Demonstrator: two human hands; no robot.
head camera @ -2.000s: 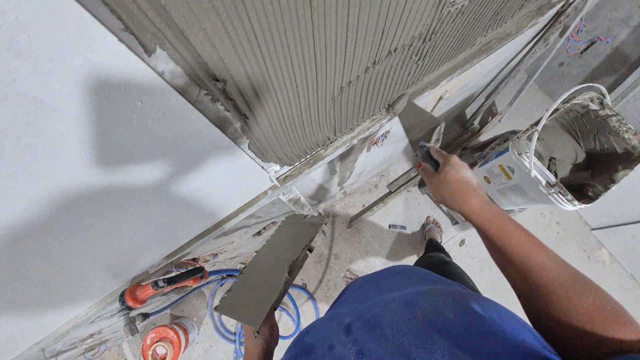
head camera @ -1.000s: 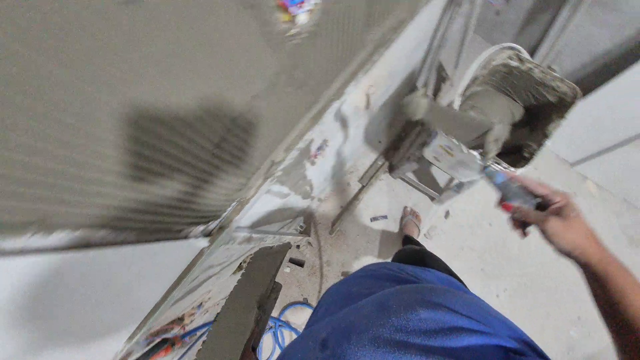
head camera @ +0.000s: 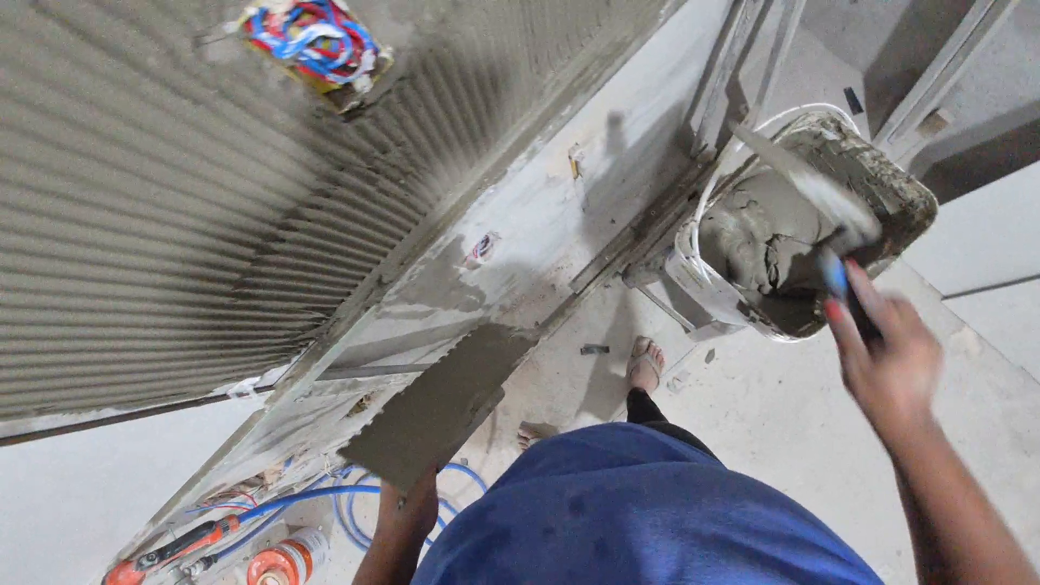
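My right hand (head camera: 890,349) grips a trowel or putty knife (head camera: 812,191) by its blue and dark handle; the blade is blurred and lies over the open white bucket (head camera: 691,284) of grey mortar (head camera: 751,219). My left hand (head camera: 410,508), partly hidden by the blade, holds a notched trowel (head camera: 443,406) whose flat face is coated with grey mortar. To the upper left, ridged grey mortar (head camera: 146,244) covers the wall. A box with red, blue and white wires (head camera: 317,49) sits in that coated surface.
A blue hose (head camera: 305,494) coils on the floor at lower left, by an orange and black tool (head camera: 183,543) and an orange-topped container (head camera: 280,561). The bucket rests on a support. Metal profiles (head camera: 768,57) stand behind it. My sandalled foot (head camera: 646,366) is on the floor.
Two seconds ago my right hand held a notched trowel near the wall; now it holds a blue-handled tool over the bucket. My left hand still holds a mortar-coated trowel. The view has shifted.
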